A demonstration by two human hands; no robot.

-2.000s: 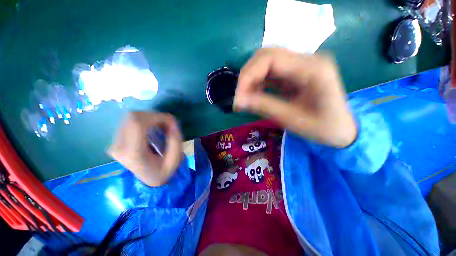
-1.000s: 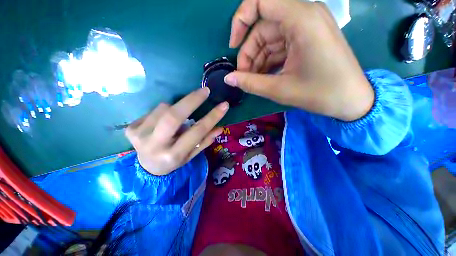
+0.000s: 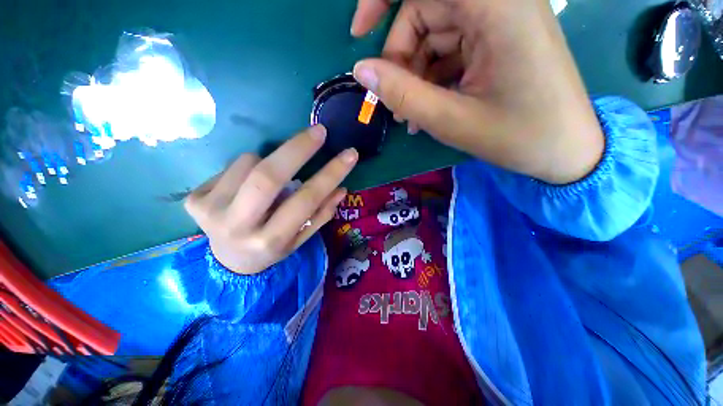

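A round black unit [image 3: 341,127] lies on the green bench in front of me, glossy face up. An orange-and-white pull tab [image 3: 368,108] shows at the upper right of its face, by my right thumb tip. My right hand [image 3: 476,87] is over the unit's upper right edge, thumb and fingers bent around the tab's white end. My left hand [image 3: 265,198] rests two spread fingertips on the unit's lower left rim and face. Whether clear film lies on the face cannot be told.
A glaring pile of clear films [image 3: 143,99] with blue-and-white tabs lies on the green bench [image 3: 254,47] at left. Another black unit [image 3: 675,41] lies at upper right, beside crinkled clear plastic. Red racks [image 3: 47,305] stand at lower left. A lilac sleeve or cloth [image 3: 698,147] is at right.
Both hands have come together at the unit since the earliest frame. The orange-and-white tab now shows by my right thumb. The white cloth has nearly left the view at the top.
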